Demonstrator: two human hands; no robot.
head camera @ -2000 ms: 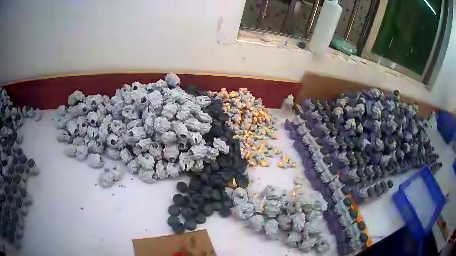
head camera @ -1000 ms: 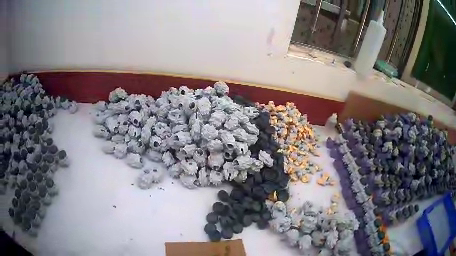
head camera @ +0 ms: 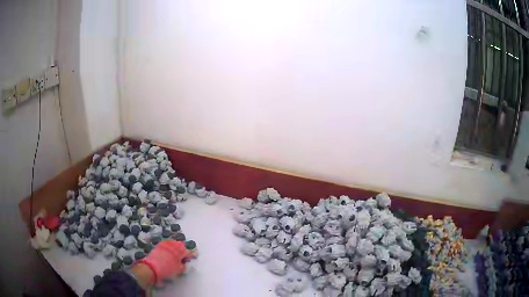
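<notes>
My left hand [head camera: 168, 261], in a red-orange glove, reaches in from the lower left to the right edge of the crowded assembled grey units [head camera: 124, 194]. Its fingers are closed around a small grey unit with a dark round end [head camera: 190, 245] at the fingertips; the grip is partly hidden and blurred. The large heap of grey shells [head camera: 330, 238] lies right of centre, with dark openings showing. Black discs [head camera: 416, 255] lie along its right side. My right hand is out of the picture.
Small orange-and-white pieces [head camera: 446, 249] lie right of the discs, and purple-and-grey units [head camera: 510, 261] at the right edge. A dark red back edge [head camera: 232, 177] meets the white wall. A red and white item [head camera: 43, 232] lies at the left corner. Wall sockets [head camera: 29, 87] have hanging cables.
The view has turned left, so the heaps sit further right and the left corner shows. My gloved left hand has come into view at the assembled units. The cardboard has left the view.
</notes>
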